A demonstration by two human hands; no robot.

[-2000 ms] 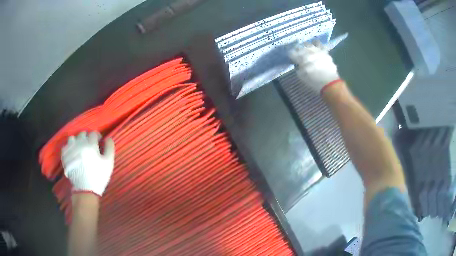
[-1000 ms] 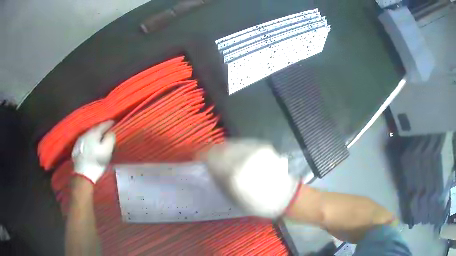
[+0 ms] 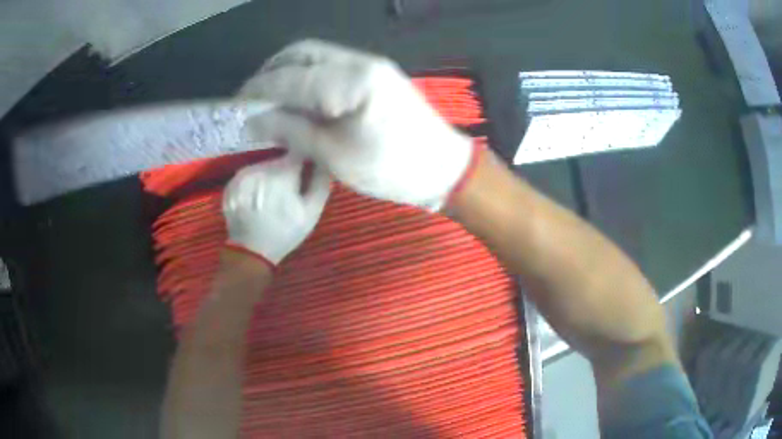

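Note:
My right hand (image 3: 369, 120), in a white glove with a red cuff edge, grips one end of a pale perforated metal panel (image 3: 129, 146). The panel extends left above the far rows of the red dividers (image 3: 386, 283); its far end is blurred. My left hand (image 3: 273, 206), also gloved, rests on the far rows of dividers just below my right hand. Its fingertips are partly hidden and I see no panel in it. A stack of perforated panels (image 3: 600, 129) stands with stepped edges to the right of the dividers.
The dark tabletop (image 3: 549, 43) has a pale metallic edge (image 3: 707, 267) at the right. A thin metal frame edge (image 3: 533, 369) runs along the dividers' right side. Grey stacked parts (image 3: 733, 369) are at the lower right. A small dark bar lies at the top, cut off.
My right hand has carried the panel from over the middle of the dividers to their far left side. The view has shifted, so the dividers and panel stack appear further right.

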